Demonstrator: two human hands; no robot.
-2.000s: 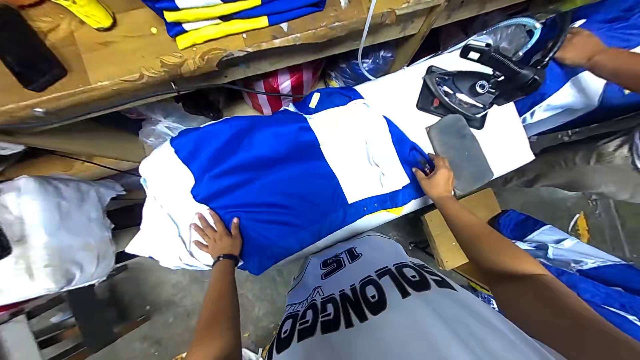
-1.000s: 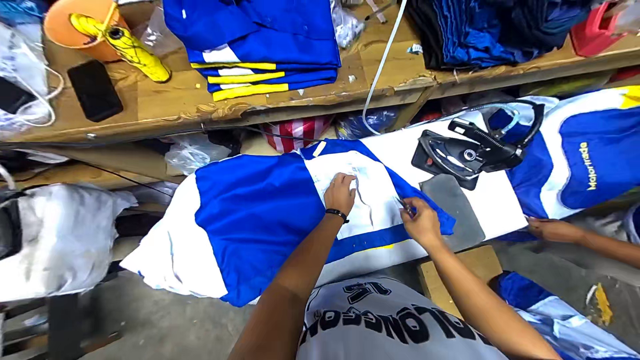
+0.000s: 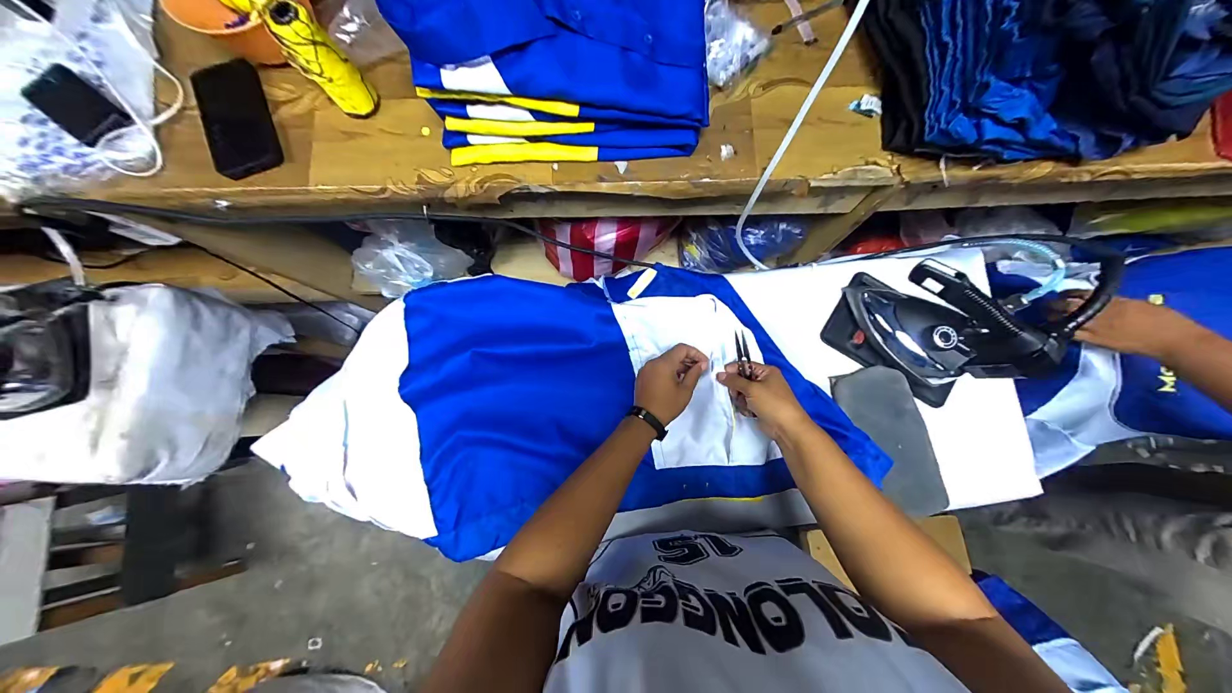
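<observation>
A blue and white garment (image 3: 510, 356) lies spread over a padded ironing board. My right hand (image 3: 760, 390) holds small dark thread snips (image 3: 742, 354), blades pointing up and away from me, over the white panel. Just left of it, my left hand (image 3: 671, 380), with a black band at the wrist, has thumb and fingertips pinched at the same panel; whether a thread is between them is too small to tell. A black steam iron (image 3: 924, 332) rests on the board to the right, beside a grey pad (image 3: 887, 438).
A wooden table (image 3: 327, 154) runs along the far side, with folded blue garments (image 3: 577, 77), a phone (image 3: 237, 117) and dark clothes (image 3: 1049, 87). Another person's hand (image 3: 1116, 322) is behind the iron at right. A white hose (image 3: 799, 125) hangs over the table edge.
My left hand has moved right from the blue cloth to the white panel, beside my right hand. My right hand has come left from the garment's right edge. The view has shifted.
</observation>
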